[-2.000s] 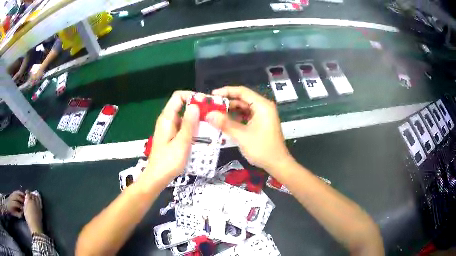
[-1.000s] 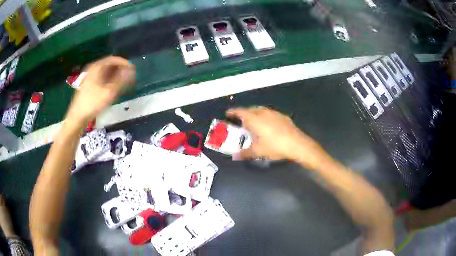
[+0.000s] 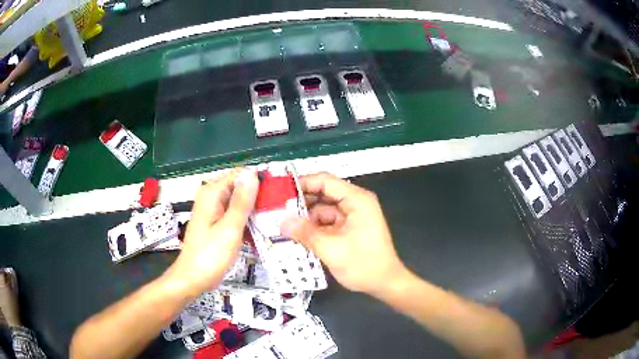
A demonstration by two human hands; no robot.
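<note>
A pale housing with small holes (image 3: 291, 261) is held upright between my two hands, above the pile. A solid red insert (image 3: 277, 191) sits at its far end. My left hand (image 3: 223, 228) grips the housing's left side, with fingertips at the red part. My right hand (image 3: 343, 228) holds the right side, its thumb on the housing's face. The housing pile (image 3: 301, 340) lies below my hands, partly hidden by them, with red parts (image 3: 225, 338) among the pale shells.
On the green belt (image 3: 427, 137) lie a clear tray (image 3: 183, 144) holding three housings (image 3: 319, 109) and a part-assembled housing (image 3: 125, 145). A white rail (image 3: 448, 153) borders the bench. Laid-out housings (image 3: 553, 172) stand on a dark perforated tray at right. Another person's arm shows at lower left.
My hands have come together on one housing with a red end; a second ago they were apart, with a housing in the right. A part-assembled housing now lies on the belt at left.
</note>
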